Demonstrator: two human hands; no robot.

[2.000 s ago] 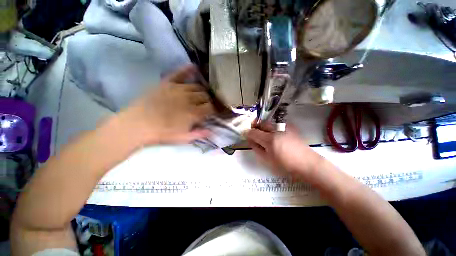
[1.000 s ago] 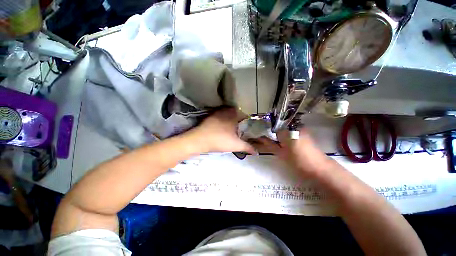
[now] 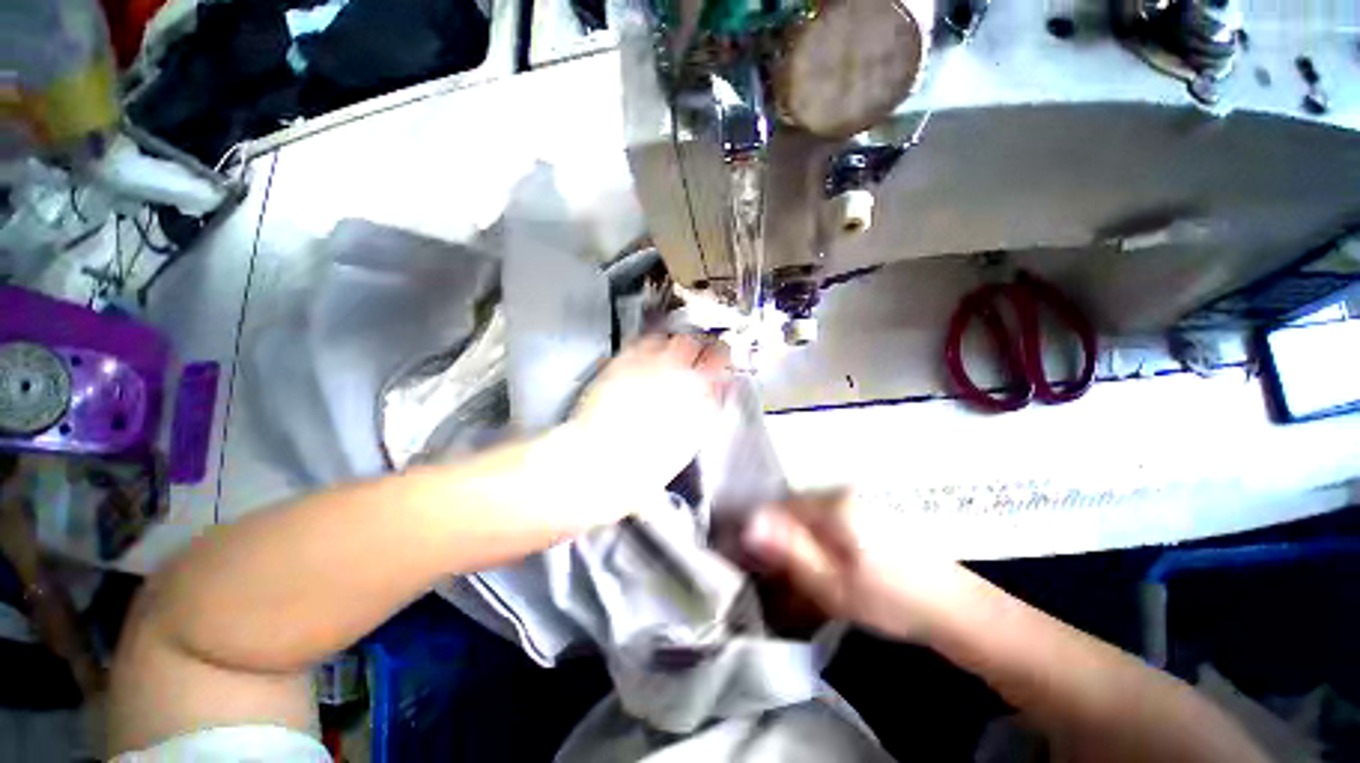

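Observation:
A light grey garment piece (image 3: 559,321) lies on the white table left of the needle and hangs over the front edge into the lap. My left hand (image 3: 656,403) presses on the cloth just in front of the brightly lit presser foot and needle (image 3: 746,331); its fingertips are close to the foot. My right hand (image 3: 813,559) is blurred, at the table's front edge, with its fingers closed on a fold of the grey cloth. The sewing machine head (image 3: 679,194) stands above, with a thin dark thread down its face.
Red-handled scissors (image 3: 1022,340) lie right of the needle. A bright dark-edged rectangle (image 3: 1320,365) is at far right. A purple box (image 3: 90,380) is at far left. Blue crates are below, at left (image 3: 391,693) and right (image 3: 1245,559). Part of another person's arm shows at the lower left edge.
The grey cloth has come forward over the table edge into the lap. My right hand has moved from beside the needle down to the front edge. The camera view has shifted.

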